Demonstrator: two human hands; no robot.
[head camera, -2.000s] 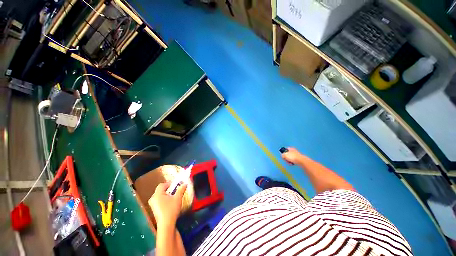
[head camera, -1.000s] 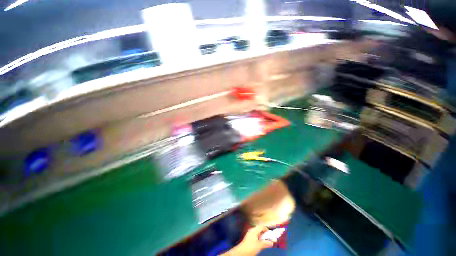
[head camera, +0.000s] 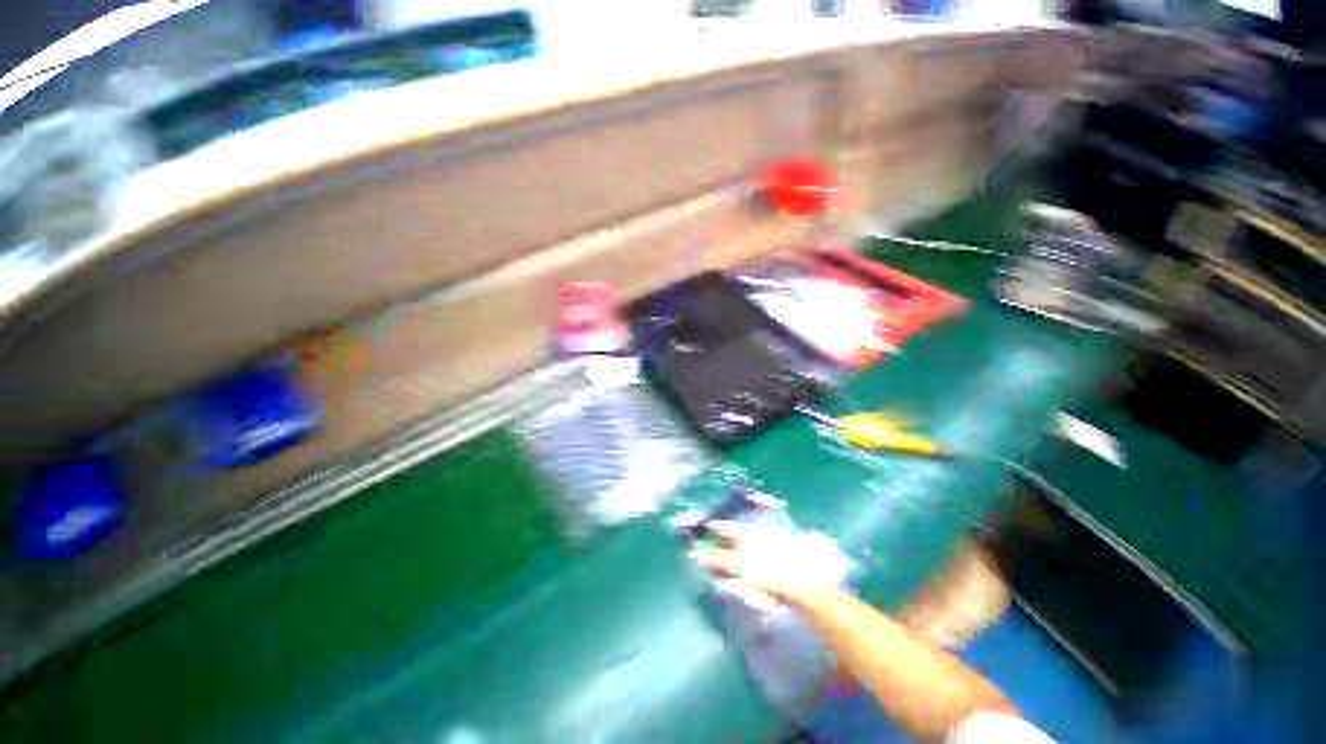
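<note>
A flat grey panel (head camera: 778, 647) lies on the green bench near its front edge, its dark glossy end partly under my fingers. My left hand (head camera: 764, 564) reaches in from the lower right, its fingertips over that end. A bright white thing (head camera: 817, 552) shows against the upper side of the hand. Blur hides what it is and whether my fingers grip it. My right hand is not in view.
Clear film or bag (head camera: 604, 451), a black tray (head camera: 720, 356), an orange-red tray (head camera: 909, 305) and a yellow air gun (head camera: 887, 436) lie beyond. Blue bins (head camera: 255, 414) and a pink fan (head camera: 589, 317) stand along the back. A stool seat (head camera: 960, 599) is below the bench edge.
The view has swung from the floor and shelves to the bench. My left hand has moved from beside the bench onto the panel's end. My right hand has left the view.
</note>
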